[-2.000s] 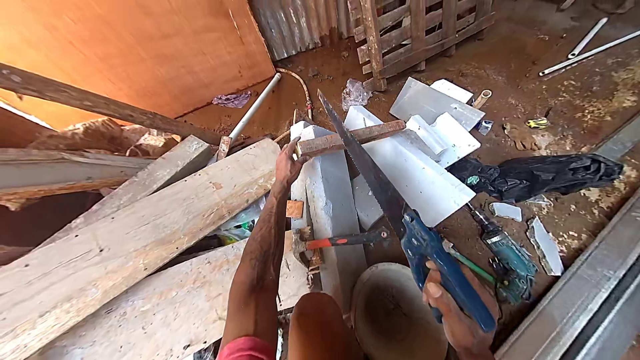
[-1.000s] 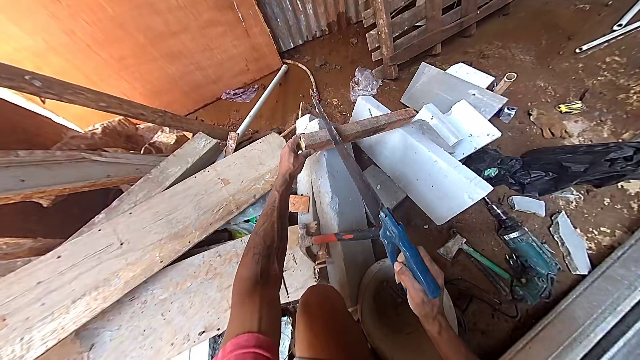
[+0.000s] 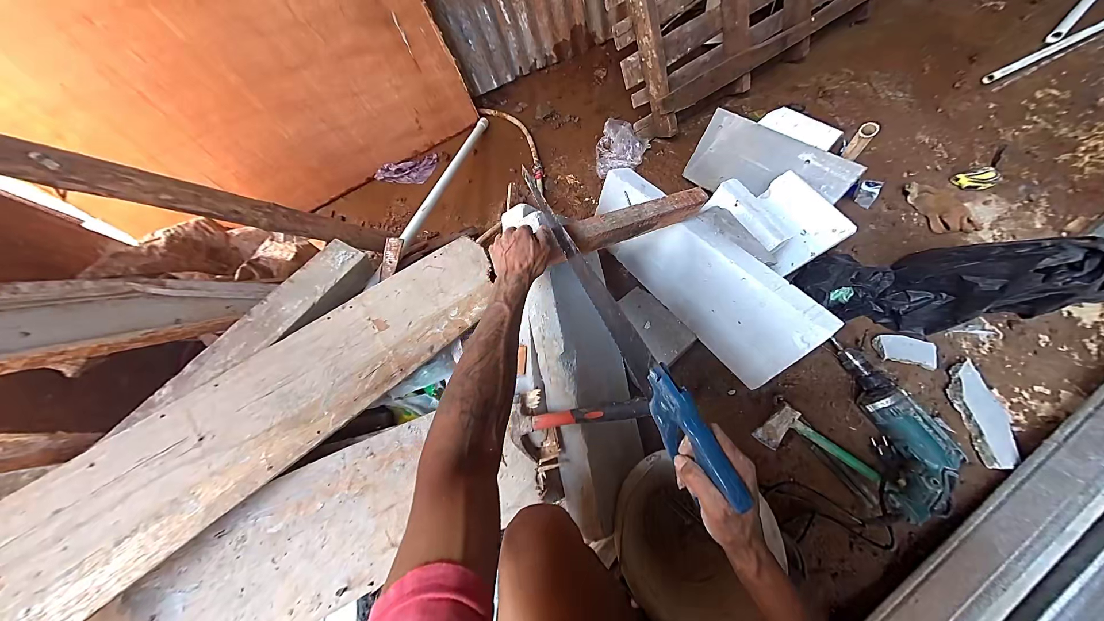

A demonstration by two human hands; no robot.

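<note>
My left hand (image 3: pixel 519 254) grips the near end of a short wooden batten (image 3: pixel 642 222), which reaches out to the right over white foam pieces. In my right hand (image 3: pixel 720 487) is the blue handle of a handsaw (image 3: pixel 604 315); its blade slants up and to the left, lying across the batten just right of my left hand. Below the batten stands a pale, block-like beam (image 3: pixel 582 388). A hammer with a red and black handle (image 3: pixel 591 416) lies across this beam, its head partly hidden by my left forearm.
Long wooden planks (image 3: pixel 259 414) fill the left. White foam sheets (image 3: pixel 724 285), a teal power drill (image 3: pixel 906 448), a green-handled tool (image 3: pixel 832 448) and black plastic (image 3: pixel 966 280) lie on the right. A round container (image 3: pixel 673 552) is by my knee; a wooden pallet (image 3: pixel 707 52) stands behind.
The saw blade, raised above the batten two seconds ago, has come down to it. Since one second ago, my right hand and the saw's handle have shifted slightly. My left hand still holds the batten.
</note>
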